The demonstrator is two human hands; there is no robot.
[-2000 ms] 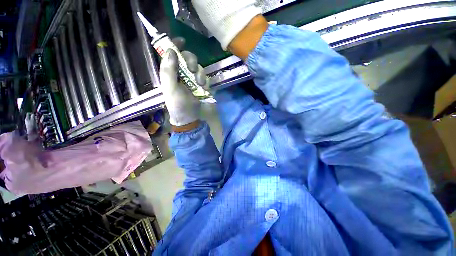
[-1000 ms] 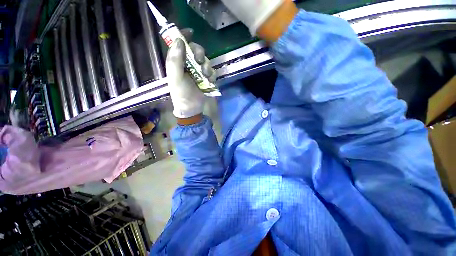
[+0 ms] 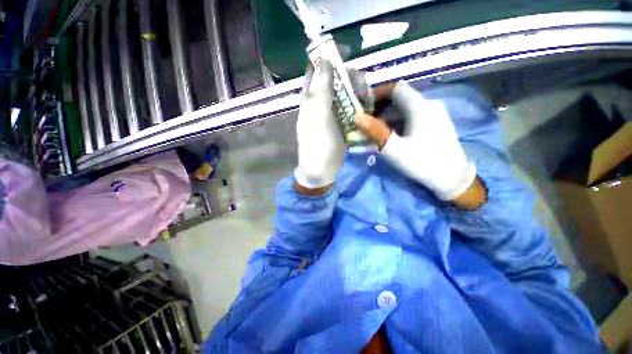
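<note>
A white sealant tube (image 3: 341, 93) with green print and a narrow nozzle stands upright, slightly tilted, in front of me. My left hand (image 3: 320, 128), in a white knitted glove, is closed around the tube from the left. My right hand (image 3: 428, 142), gloved with bare fingertips, touches the lower end of the tube; its thumb lies on the tube's lower right side. The nozzle tip is cut off by the top edge of the picture.
A green pallet (image 3: 284, 48) with a white slip (image 3: 383, 33) and the edge of a metal chassis (image 3: 353, 8) lies beyond the conveyor's side rail (image 3: 263, 104). Steel rollers (image 3: 181, 69) are at upper left. A person in a pink coat (image 3: 118, 200) is at left. A cardboard box (image 3: 613, 200) is at right.
My left hand has moved right with the tube. My right hand has come back from the chassis at the top and now touches the tube's lower end. The white slip has come into view.
</note>
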